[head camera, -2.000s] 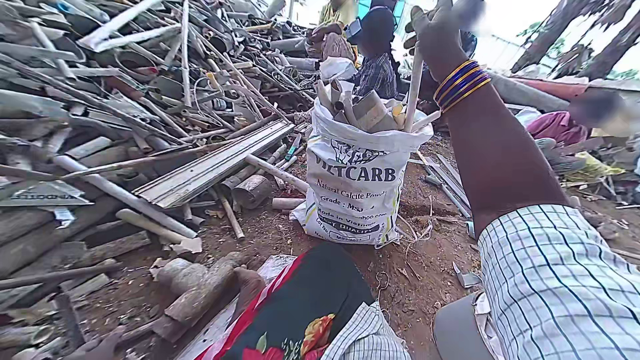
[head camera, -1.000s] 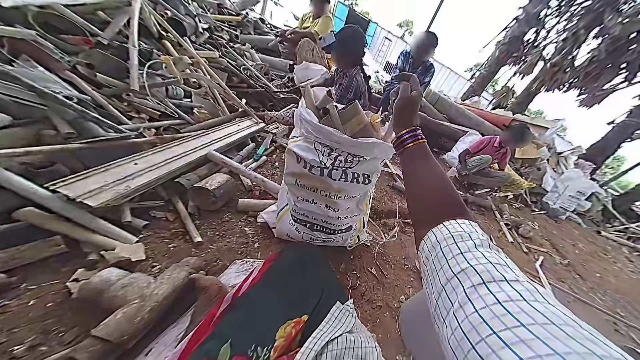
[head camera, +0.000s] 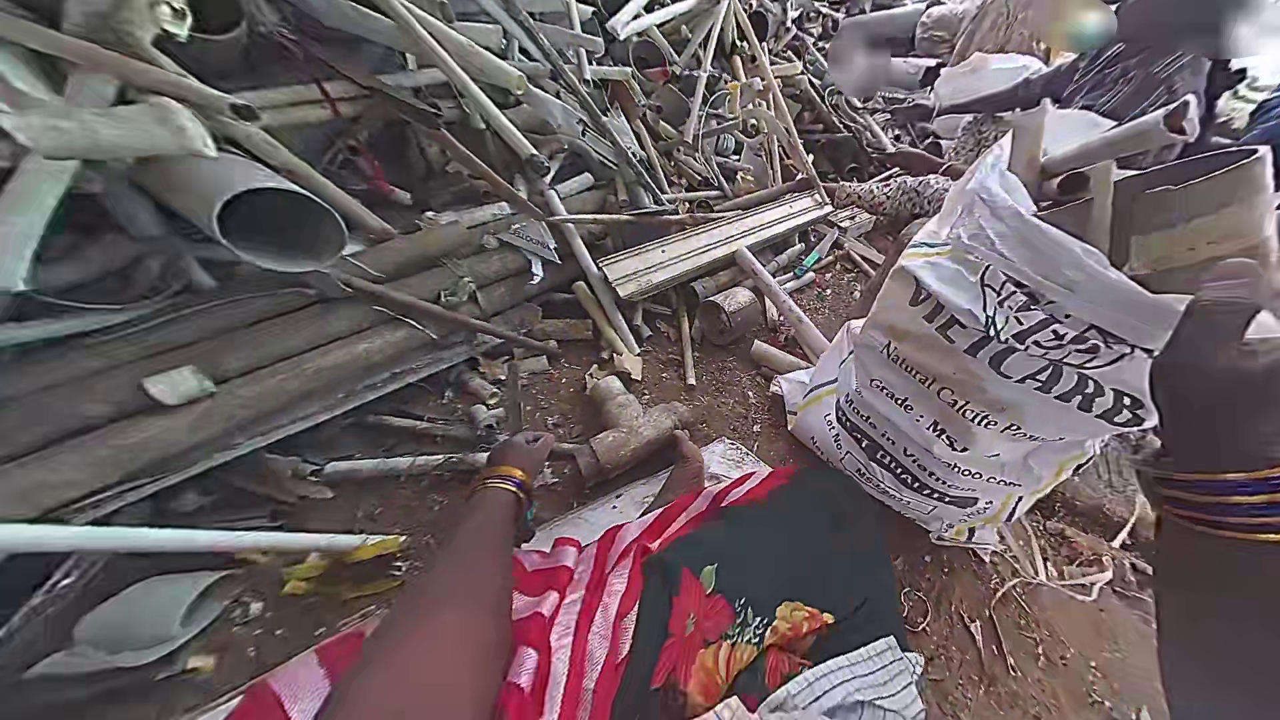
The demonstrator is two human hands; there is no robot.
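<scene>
Low at centre-left, my left hand (head camera: 520, 458) is closed around a thin dark rod-like thing, whose kind is unclear. Just right of it lies a dirty pipe tee fitting (head camera: 632, 432), beside my bare foot (head camera: 685, 462). My right hand (head camera: 1210, 370) is at the right edge, by the mouth of a white woven sack (head camera: 1000, 400) that bears printing. Blur and the frame edge hide whether it holds anything. Cut pipe pieces (head camera: 1190, 215) stick up out of the sack.
A large heap of scrap pipes (head camera: 600, 110) fills the back and left, with a wide grey pipe (head camera: 280, 225) jutting out. A ribbed panel (head camera: 715, 245) lies behind the sack. A white pipe (head camera: 190, 540) points in from the left. Another person's dark clothing (head camera: 1135, 85) shows at the upper right.
My right hand, raised above and beside the sack earlier, is now lower, by its mouth. My left hand has come plainly into view beside the tee fitting. The view has turned down and left.
</scene>
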